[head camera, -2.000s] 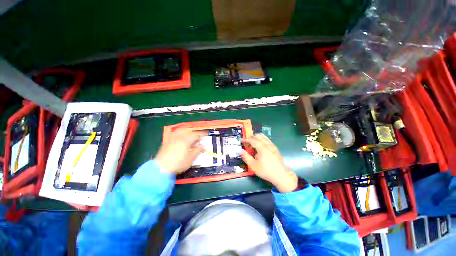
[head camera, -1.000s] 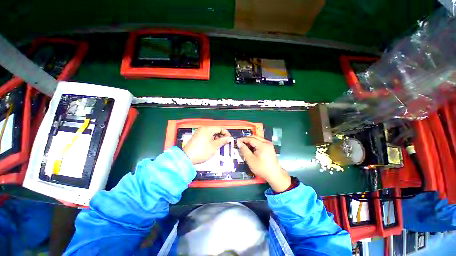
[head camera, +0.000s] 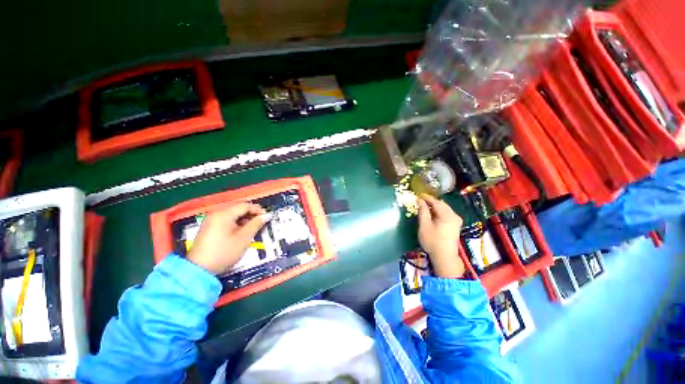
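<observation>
An opened tablet unit (head camera: 299, 229) with silvery blocks and a yellow strip lies in a red-orange foam tray (head camera: 324, 225) in front of me. My left hand (head camera: 225, 234) is over the left part of the unit, its thumb and fingertips close together; a tiny pale spot shows at the tips, too small to name. My right hand (head camera: 442, 234) is right of the tray, with its fingertips at the pile of pale yellow bits (head camera: 407, 201), beside the round tin (head camera: 442, 177). Whether it holds a bit is too small to tell.
A soldering stand with a brassy block (head camera: 493, 166), a brown block (head camera: 390, 154) and a clear plastic bag (head camera: 481, 56) are at right. Red trays (head camera: 552, 142) are stacked beyond. A white tray (head camera: 71, 281) stands left; another open unit (head camera: 306, 96) lies behind.
My right hand has moved from over the tablet unit to the pale yellow bits at right. My left hand stays over the unit. The view has shifted right and turned.
</observation>
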